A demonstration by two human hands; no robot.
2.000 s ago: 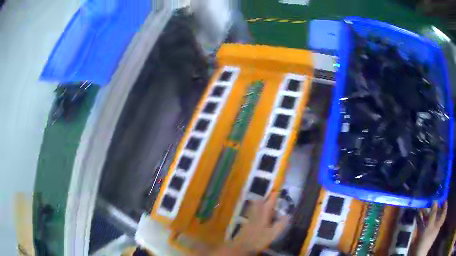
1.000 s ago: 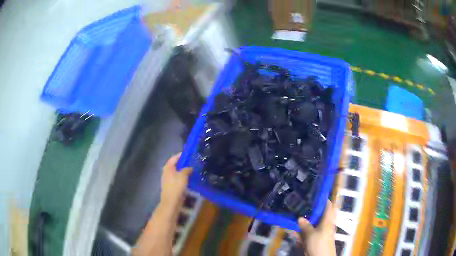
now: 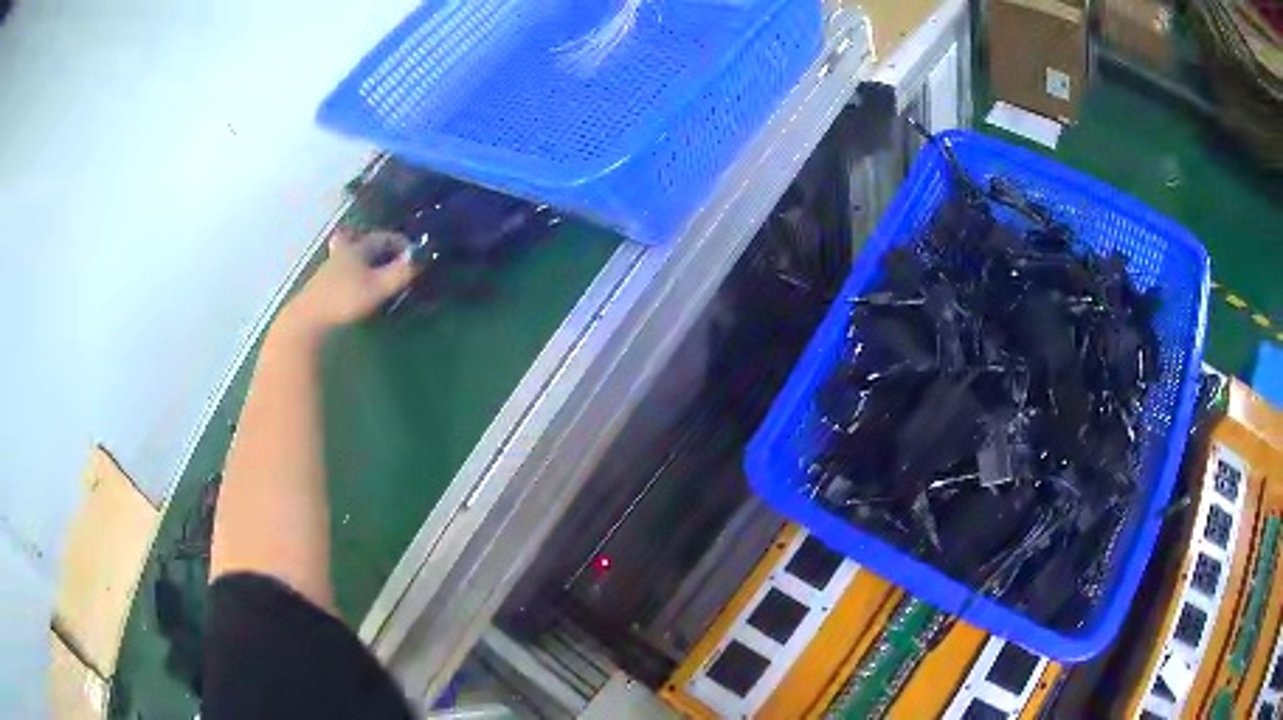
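My left hand (image 3: 352, 281) reaches over the green belt (image 3: 408, 408) at the upper left. Its fingers are bent at a pile of black adapters (image 3: 471, 239) under the near edge of the light blue basket; whether they grip one is too blurred to tell. The blue bin (image 3: 767, 471), heaped with black adapters and cords (image 3: 999, 380), rests over the orange trays on the right, with no hand on it. My right hand is not in view.
The light blue basket (image 3: 605, 169) holds thin white strands. A pale metal rail (image 3: 528, 422) edges the belt, with a dark gap beside it. Orange trays (image 3: 767, 633) lie at the lower right. More black items (image 3: 180, 605) lie at the lower left. Cartons (image 3: 1037, 56) stand at the back.
The view has swung left. Both hands have let go of the blue bin, which now stands on the right. My left hand has moved to the adapters on the green belt; my right hand has left view.
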